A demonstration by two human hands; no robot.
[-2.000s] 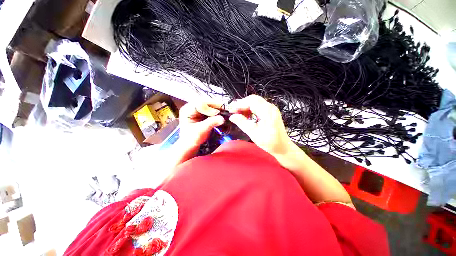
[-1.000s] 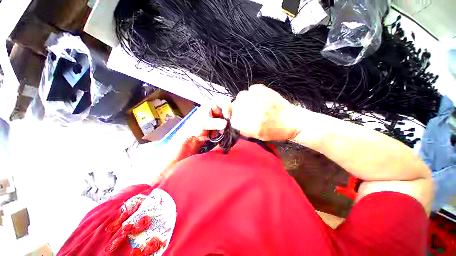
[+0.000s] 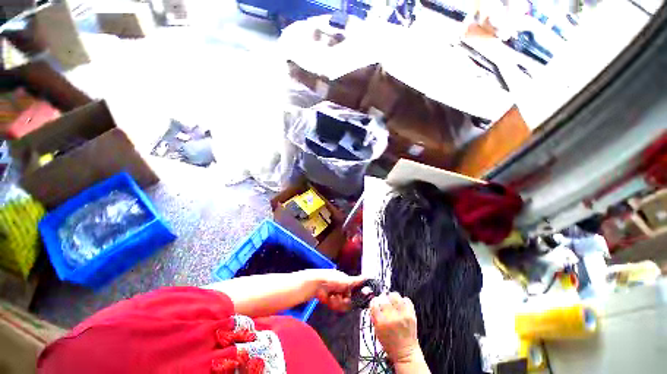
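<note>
My left hand (image 3: 333, 289) holds a small coiled black cable (image 3: 363, 294) at the near edge of the white table. My right hand (image 3: 395, 326) is beside the coil, its fingers curled close to it; whether it grips a strand is hidden. The large hank of black cables (image 3: 431, 277) lies on the table behind and to the right of my hands. Thin loose strands run along the table's near edge.
An open blue crate (image 3: 274, 242) with dark contents stands left of the table, below a carton with yellow boxes (image 3: 311, 210). Another blue crate (image 3: 106, 228) holds clear plastic. A yellow roll (image 3: 556, 321) lies on the right. Cardboard boxes (image 3: 88, 157) stand at the left.
The view has swung left, bringing the crates and more floor into sight. The cable is now a loop in my left hand. My right hand has moved slightly off it.
</note>
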